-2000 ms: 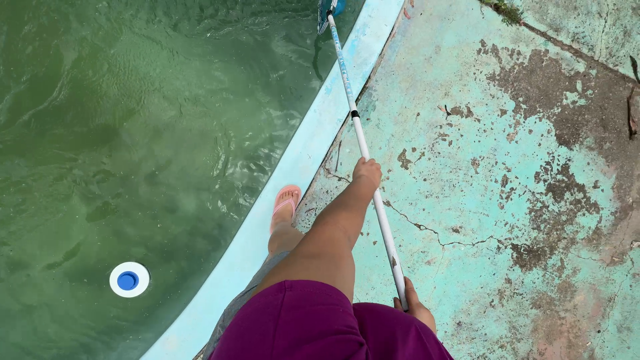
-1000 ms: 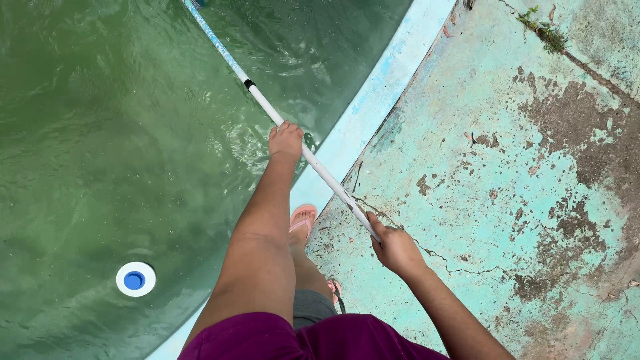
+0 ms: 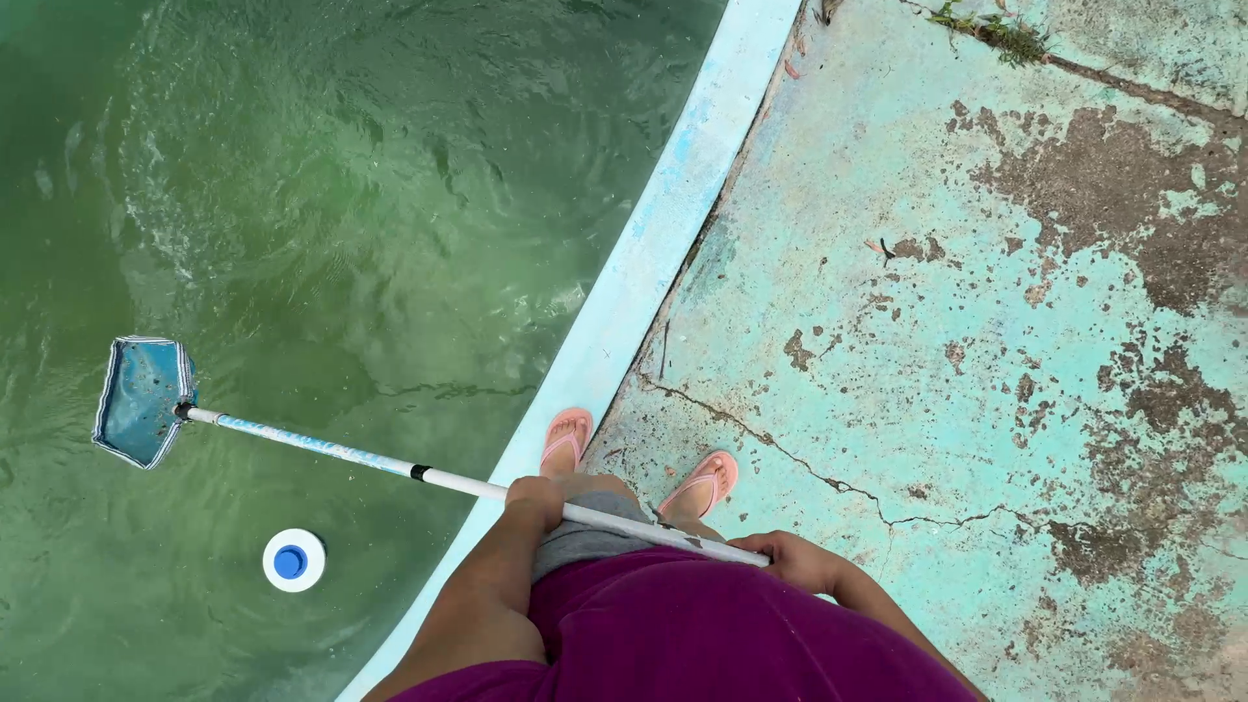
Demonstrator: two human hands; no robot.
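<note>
A pool skimmer's white pole (image 3: 458,482) runs from the water across the pool's edge to my waist. My left hand (image 3: 535,500) is closed around its middle, just past a black collar. My right hand (image 3: 792,562) grips the pole's near end beside my purple shirt. At the far end, the blue skimmer net (image 3: 144,402) with a striped rim lies over the green water, with small dark debris in it. Whether the net touches the water, I cannot tell. A white floating dispenser with a blue centre (image 3: 294,561) sits in the water below the pole.
The light blue pool coping (image 3: 624,283) slants between the green water (image 3: 390,195) and the cracked, peeling turquoise deck (image 3: 829,390). My feet in pink flip-flops stand apart, one on the coping, the other on the deck. Weeds (image 3: 1009,37) grow from a joint at the upper right.
The pole has swung from pointing up the frame to pointing left over the water, and the whole net has come into view. Both hands have stayed on the pole.
</note>
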